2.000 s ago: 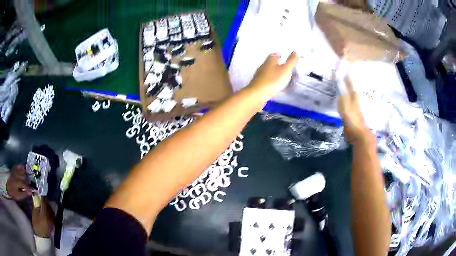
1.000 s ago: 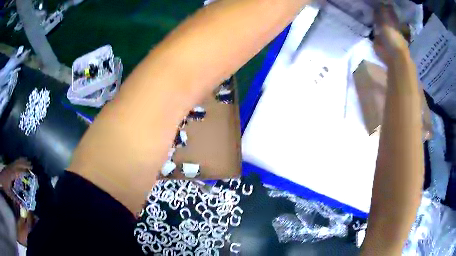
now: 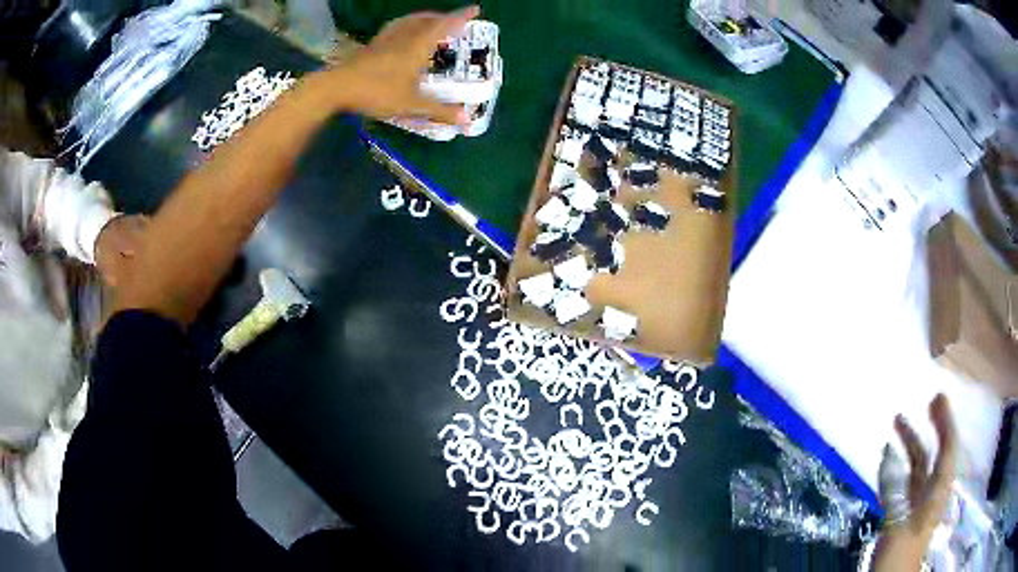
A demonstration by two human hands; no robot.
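Note:
My left hand (image 3: 419, 67) is at the top left over the green mat, its fingers around a white housing (image 3: 474, 84) with dark parts inside. The housing appears to sit on another white housing. My right hand (image 3: 921, 475) is at the lower right beside the blue edge of the white surface, fingers apart, with nothing clearly seen in it. A brown parts tray (image 3: 670, 279) holds rows of black-and-white blocks and loose ones.
White U-shaped clips (image 3: 558, 447) lie in a loose pile below the tray. A mallet (image 3: 262, 318) lies at left near another worker's sleeve (image 3: 39, 184). Another housing (image 3: 737, 39) is at the top. A clear bag (image 3: 793, 497) and a cardboard box (image 3: 971, 296) are at right.
The view has swung left. My left hand has moved from the upper right to the housings at the top left. My right hand now shows low at the right.

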